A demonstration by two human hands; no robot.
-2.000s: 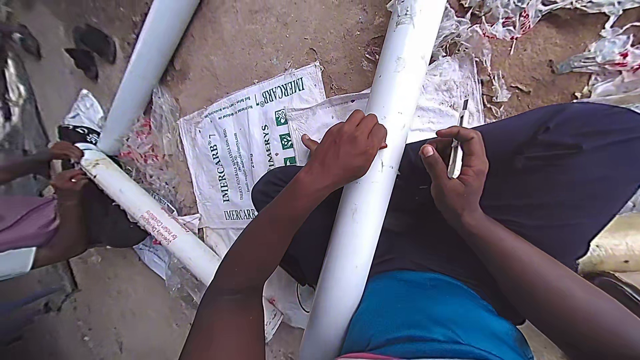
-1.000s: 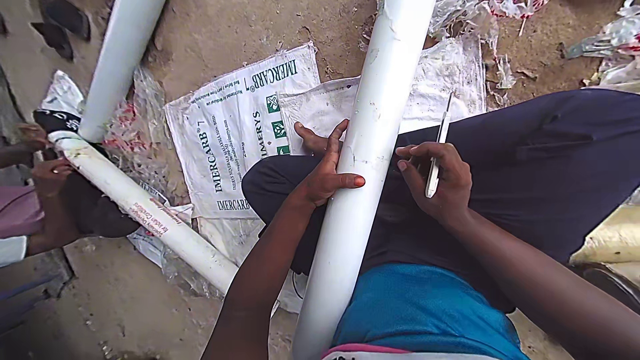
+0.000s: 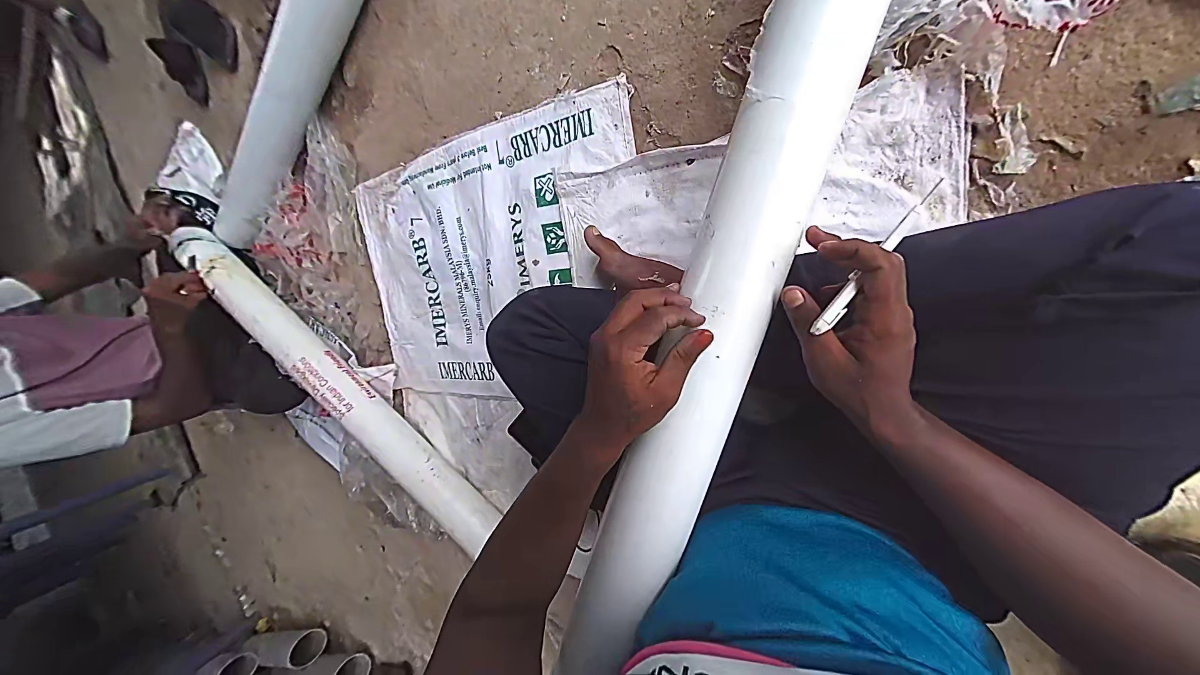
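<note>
A long white plastic pipe [image 3: 750, 225] lies slantwise across my lap, between my dark-trousered legs. My left hand [image 3: 642, 361] rests at the pipe's left side with its fingers bent and thumb and fingertips at the surface; whether it pinches anything is too small to tell. To the right of the pipe, my right hand [image 3: 862, 323] holds a slim knife-like tool [image 3: 837, 302] with a pale handle, its thin blade pointing up and to the right. The blade is apart from the pipe. Small marks show on the pipe's surface near my left fingers.
Printed white woven sacks [image 3: 450, 253] lie on the dirt ground under my foot. At the left, a co-worker's hands [image 3: 173, 291] are at the end of another white pipe [image 3: 375, 403]. A third pipe [image 3: 286, 112] stands beyond. Plastic scraps, dark footwear and pipe ends lie around.
My left hand, gripping the pipe higher up two seconds ago, has moved down it and bent its fingers at its left side. My right hand keeps the tool beside the pipe.
</note>
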